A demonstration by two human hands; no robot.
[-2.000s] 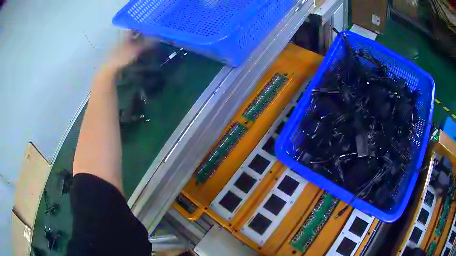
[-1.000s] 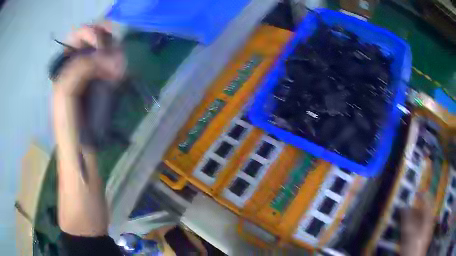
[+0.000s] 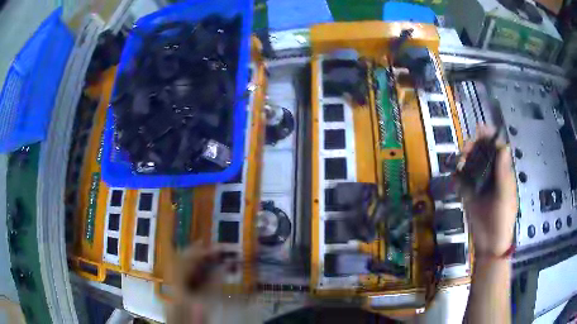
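My right hand [image 3: 493,196] is raised over the right side of the right orange test tray [image 3: 367,38], holding a black power adapter [image 3: 479,166]. My left hand [image 3: 193,285] is badly blurred over the near end of the left trays; dark shapes show at its fingers, but I cannot tell whether it grips them. The right tray has black adapters [image 3: 351,205] in some slots, with leads across the green connector board [image 3: 395,177]. Other slots show bare black squares.
A blue bin [image 3: 237,171] heaped with black adapters rests across the left orange trays [image 3: 120,269]. Another blue basket [image 3: 35,82] is at the far left above a green belt [image 3: 22,221]. A perforated silver plate [image 3: 538,152] lies at the right. Round metal parts show between the trays.
The view has swung right, bringing the right tray and silver plate into full view. My left hand has left the green belt side for the left trays. My right hand now shows clearly with an adapter.
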